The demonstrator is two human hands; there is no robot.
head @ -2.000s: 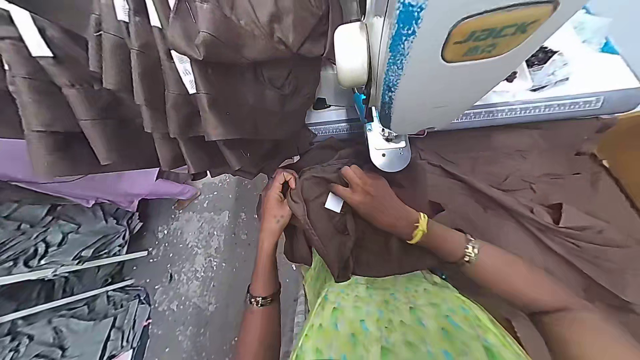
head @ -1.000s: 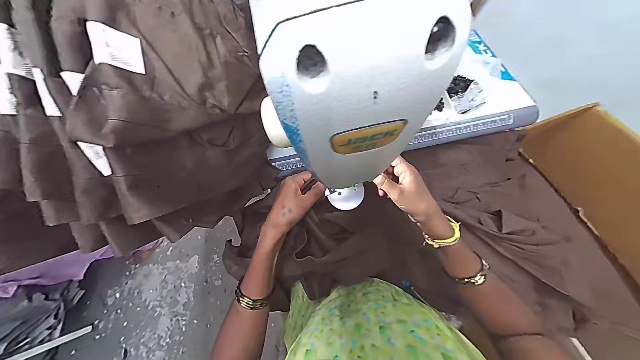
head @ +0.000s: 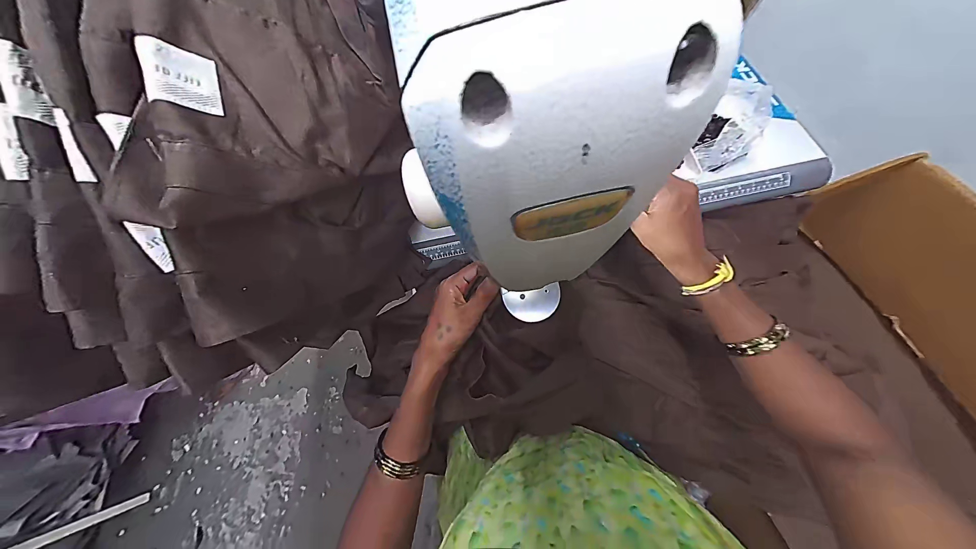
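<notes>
The white head of a Jack sewing machine [head: 564,130] fills the upper middle of the view and hides its needle area. Just left of its round metal plate [head: 531,303], my left hand [head: 454,313] pinches the dark brown cloth [head: 526,366], which spreads over the bed and down to my lap. My right hand [head: 672,225] is on the other side of the head, its fingertips partly hidden behind it, so what they touch cannot be told.
Brown fabric pieces with white labels [head: 179,74] hang in a thick pile at the left. A cardboard box [head: 900,252] stands at the right. A clear plastic bag [head: 733,126] lies on the machine bed. Purple cloth [head: 91,412] and dark cloth are low at the left.
Two seconds ago both hands held the bunched cloth, a small white label on it, in front of the machine. Since one second ago, my right hand has moved away to the right, beside the head.
</notes>
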